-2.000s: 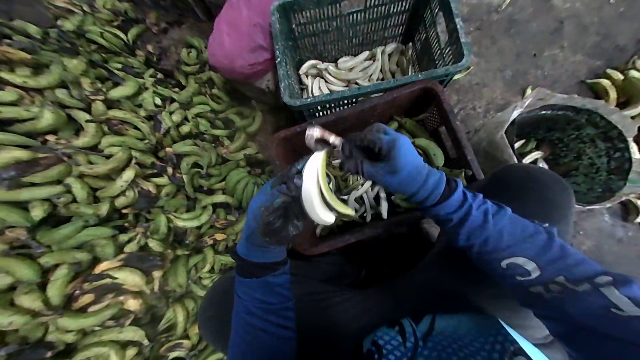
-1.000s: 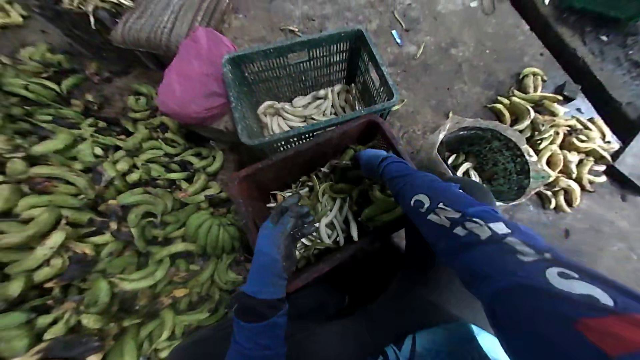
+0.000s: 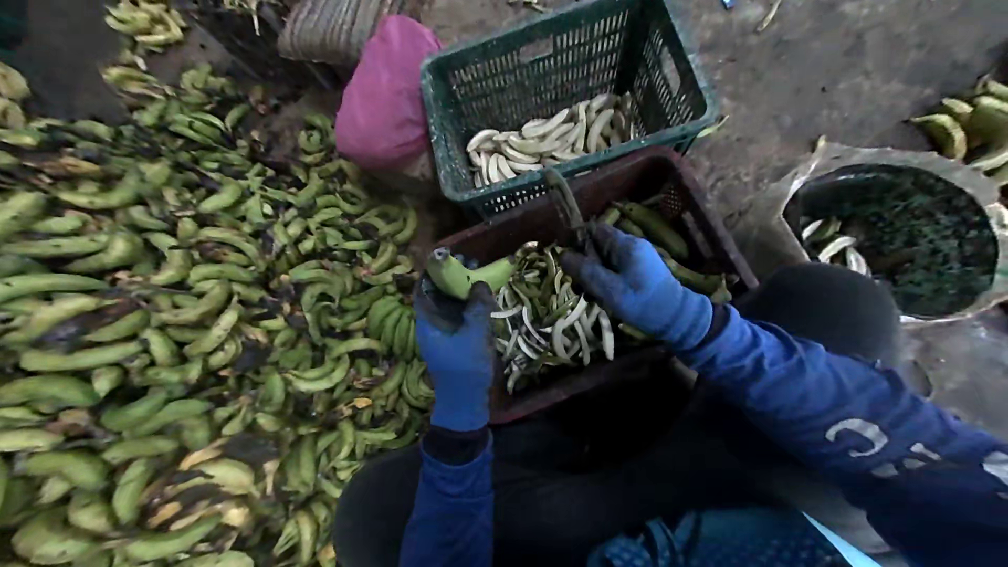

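Observation:
My left hand, in a blue glove with dark palm and fingers, grips an unpeeled green plantain over the left part of a dark red plastic crate. To its right, my right hand, gloved alike, holds a slim knife-like tool pointing up and away from me; its exact kind cannot be told. Inside the red crate lie strips of peel, with whole green plantains at its right side. A green plastic crate just beyond holds peeled plantains.
Heaps of green plantains cover the floor at left. A pink sack stands beside the green crate. At right is a round container with a few peeled pieces inside, and more plantains lie past it. My knees flank the red crate.
Two seconds ago my left hand held a partly peeled plantain; one second ago both hands were down in the red crate. Now they are raised, the left with an unpeeled plantain.

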